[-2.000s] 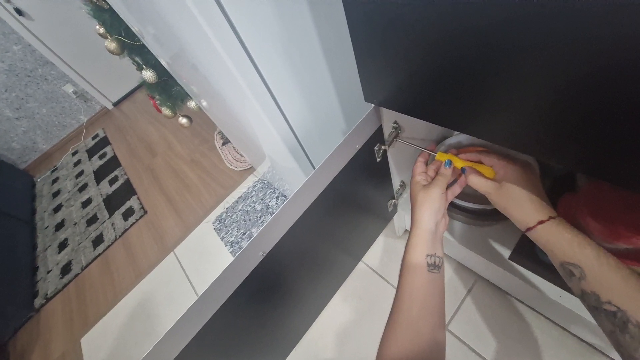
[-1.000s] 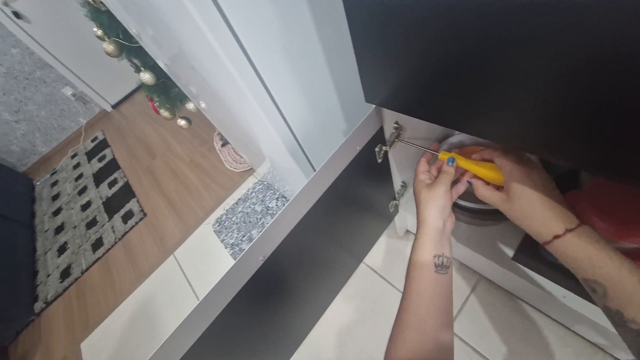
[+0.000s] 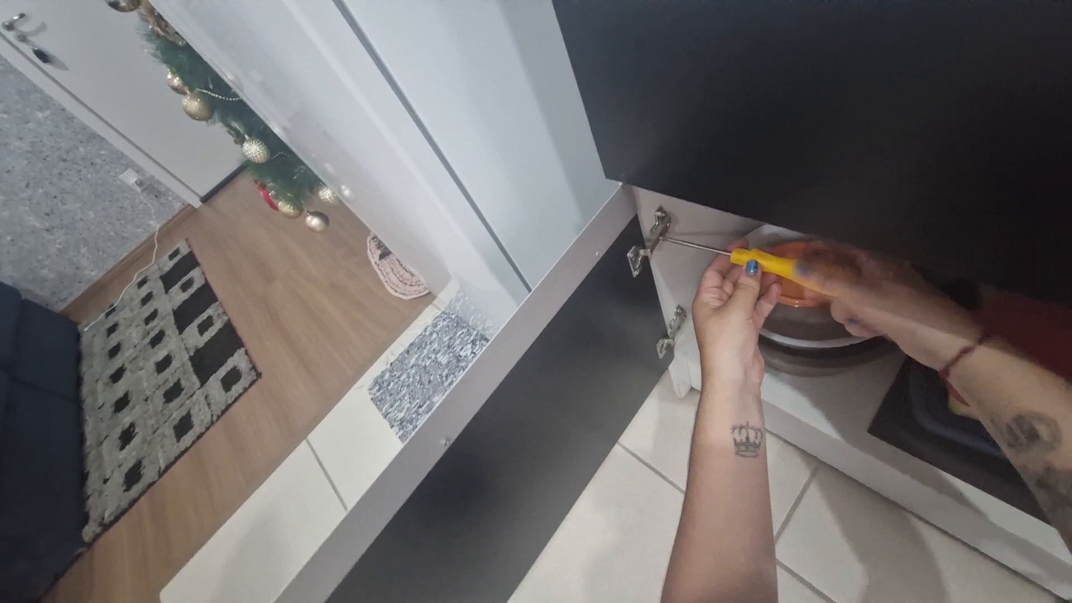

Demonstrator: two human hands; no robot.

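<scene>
A screwdriver with a yellow handle (image 3: 770,264) reaches leftward, its metal shaft ending at the upper cabinet hinge (image 3: 659,228) on the white side panel. My left hand (image 3: 733,293) pinches the front of the handle between thumb and fingers. Around the rear of the same handle, my right hand (image 3: 863,289) is closed and somewhat blurred. A second metal hinge (image 3: 672,331) sits lower on the panel. Both hinges are beside the edge of an opened black cabinet door (image 3: 519,402). Whether the screwdriver's tip is seated in a screw cannot be told.
Behind my hands, a round bowl (image 3: 816,339) and an orange dish (image 3: 791,251) stand inside the cabinet, with a dark tray (image 3: 946,419) at the right. A black panel (image 3: 804,109) overhangs the hands. Decorated greenery (image 3: 251,142) and a patterned rug (image 3: 167,385) lie beyond the door.
The screwdriver stays at the upper hinge, held in both hands. My right hand has shifted and turned on the handle, now blurred.
</scene>
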